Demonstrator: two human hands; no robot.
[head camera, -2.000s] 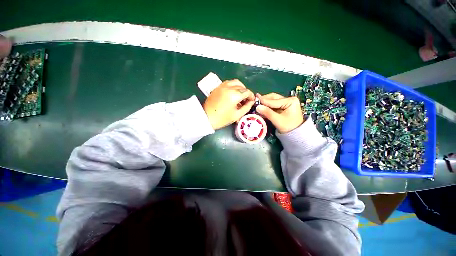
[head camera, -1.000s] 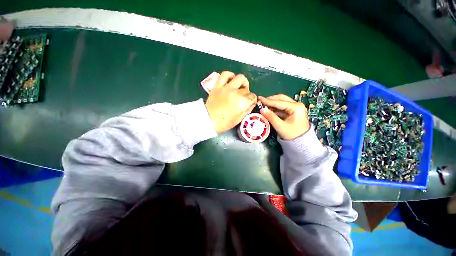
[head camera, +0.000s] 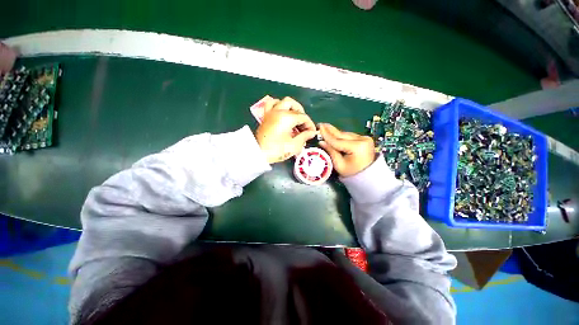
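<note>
A pink fan body lies on the green bench, its round spoked head (head camera: 313, 166) with a white centre facing up below my hands. The pale pink handle end (head camera: 261, 109) sticks out at the upper left of my left hand. My left hand (head camera: 283, 131) is closed over the handle. My right hand (head camera: 350, 150) has its fingertips pinched together just above the head, touching or nearly touching my left fingertips. A tiny pale bit shows at the fingertips; I cannot tell what it is. The middle of the handle is hidden.
A blue bin (head camera: 444, 166) full of small boards stands at the right, with a loose board pile (head camera: 404, 141) beside it. Larger board panels (head camera: 39, 108) lie at far left. A pale rail (head camera: 254, 58) separates bench and belt. Parts of other people's hands show at the edges.
The fan head and both hands have shifted slightly left. The dark and white bit seen between my fingertips is now mostly hidden. A fingertip-like shape has appeared at the top edge.
</note>
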